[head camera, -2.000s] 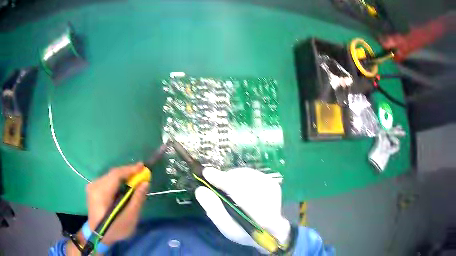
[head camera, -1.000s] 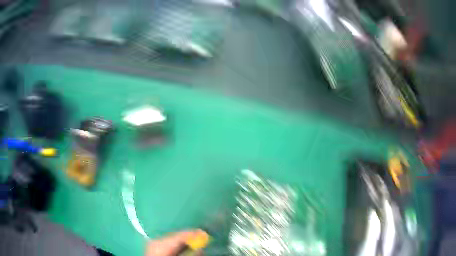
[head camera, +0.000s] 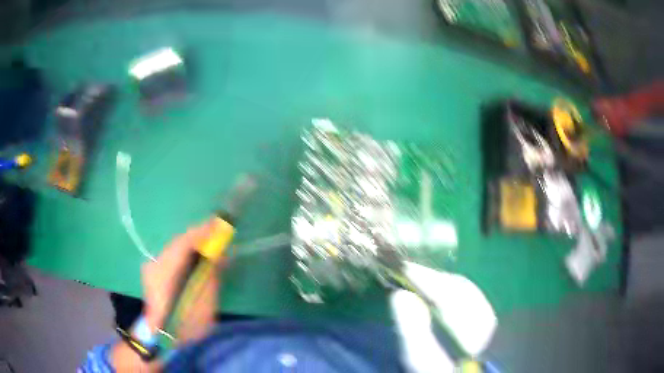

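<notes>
A green circuit board (head camera: 426,189) crowded with silver-white parts lies on the green mat, blurred. My bare left hand (head camera: 182,280) holds a soldering iron (head camera: 216,237) left of the board, its blurred tip off the board. Solder wire (head camera: 125,200) curves down to this hand, and a thin length extends from it towards the board's left edge. My right hand (head camera: 448,313), in a white glove, holds a second soldering iron (head camera: 415,288), its front end over the board's lower middle. The exact tip contact is too blurred to tell.
A solder spool (head camera: 159,73) stands upper left. A holder with a yellow-brown sponge (head camera: 67,171) is at far left. Right of the board is a black stand (head camera: 495,153) with a sponge (head camera: 518,205), yellow ring (head camera: 569,130) and crumpled glove (head camera: 588,253). More boards (head camera: 480,20) lie at the back.
The view swung up and left, then came back down. Against two seconds ago, my left hand's iron has moved away from the board. The right hand and its iron are back in view.
</notes>
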